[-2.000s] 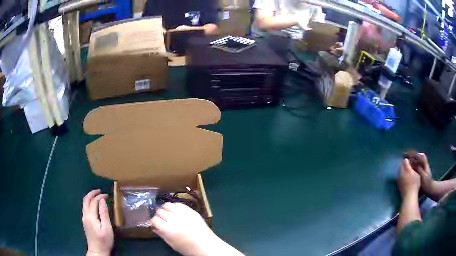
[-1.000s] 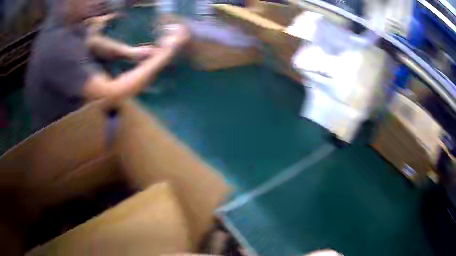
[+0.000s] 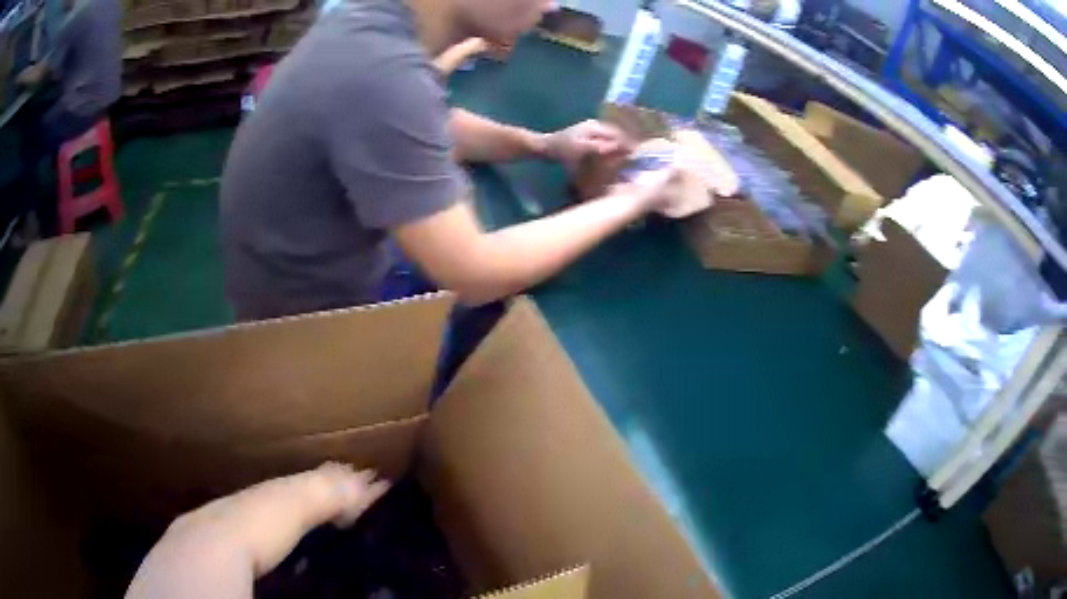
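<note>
A large open brown carton (image 3: 550, 456) fills the lower left, its flaps raised. Dark items (image 3: 374, 556) lie in its shadowed inside and cannot be made out singly. My left hand (image 3: 334, 497) reaches into the carton from the bottom edge, near the far right inner corner, above the dark items. Its fingertips point down and are partly hidden, so I cannot tell if they hold anything. My right hand is out of the picture.
A person in a grey shirt (image 3: 339, 152) works beyond the carton. A low tray carton (image 3: 761, 252) of clear bags, a white sack (image 3: 971, 339) and a cream post (image 3: 995, 415) stand on the green bench (image 3: 749, 363). A red stool (image 3: 88, 176) stands far left.
The view has swung left from the small open product box to the large carton. My left hand has gone from beside the small box into the carton; my right hand has left the picture.
</note>
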